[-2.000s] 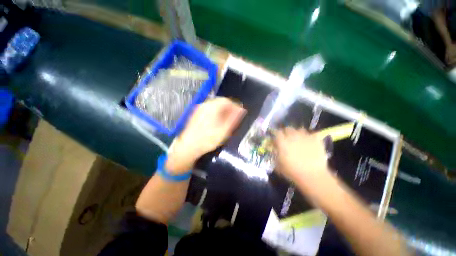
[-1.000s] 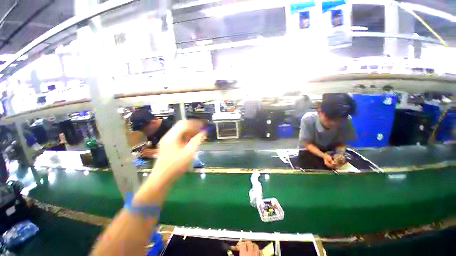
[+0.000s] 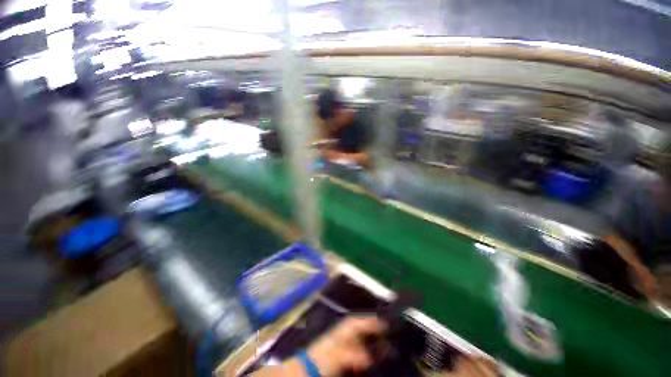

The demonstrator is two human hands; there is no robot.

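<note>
The frame is badly blurred. My left hand [image 3: 346, 346], with a blue wristband, is low over the black printed mat [image 3: 353, 294]. A dark shape [image 3: 401, 313] lies against its fingertips and covers part of the mat's pale edge; I cannot tell what it is or whether the hand grips it. My right hand [image 3: 471, 366] is cut off by the bottom edge, and its grip is hidden. A white-rimmed circuit board [image 3: 535, 337] lies on the green belt, with its whitish plastic tail [image 3: 509, 283] trailing up and left.
A blue parts bin [image 3: 254, 303] with pale contents stands left of the mat. A pale post [image 3: 298, 140] rises beside the belt [image 3: 434, 265]. A brown carton [image 3: 88, 331] is at lower left. People are blurred across the belt, one at the right edge.
The view has swung left and down. My left hand has come down from its raised place to the mat. The board has shifted to the right in the picture, still on the belt.
</note>
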